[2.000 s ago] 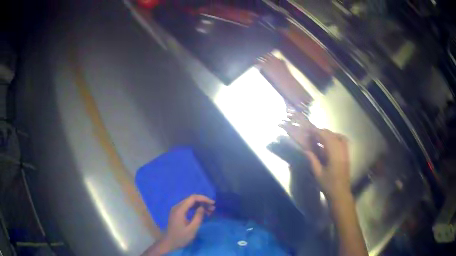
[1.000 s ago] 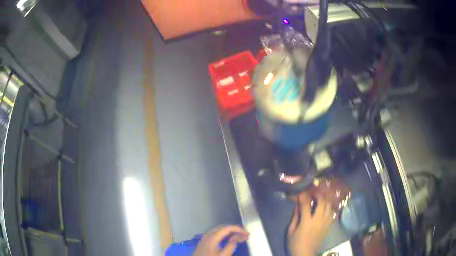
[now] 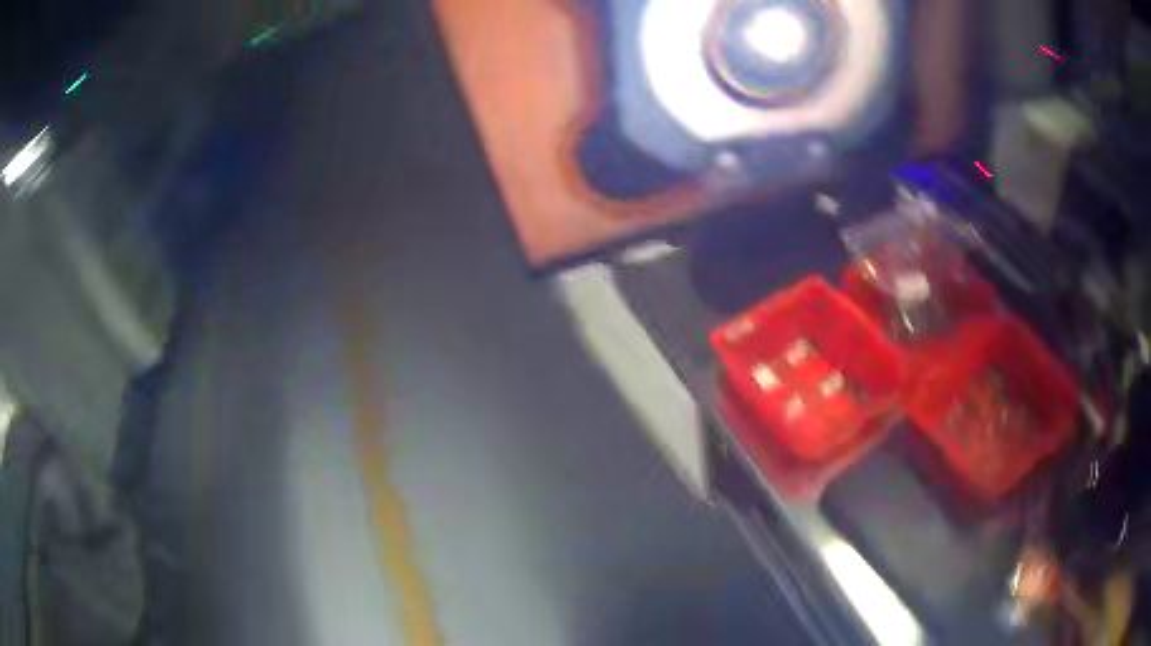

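Note:
The monitor [image 3: 502,158] at the top shows a magnified orange-brown view with a bright ring around a lit centre. Below it, the red labelled bin [image 3: 810,379] holds white slips. The red parts bin [image 3: 991,406] stands at its right with small blurred parts inside. A crinkled clear plastic bag [image 3: 911,271] lies behind the bins. My left hand is out of the picture. A blurred skin-toned shape at the lower right edge may be my right hand; its fingers and any hold cannot be made out.
The bench's bright metal front edge [image 3: 871,593] runs diagonally at the lower right. The grey aisle with a yellow floor line [image 3: 379,480] lies to the left. Blurred machine parts stand along the right side.
The view has swung towards the monitor and bins, which now appear larger. The microscope head and my left hand have left the picture. My right hand is no longer clearly seen.

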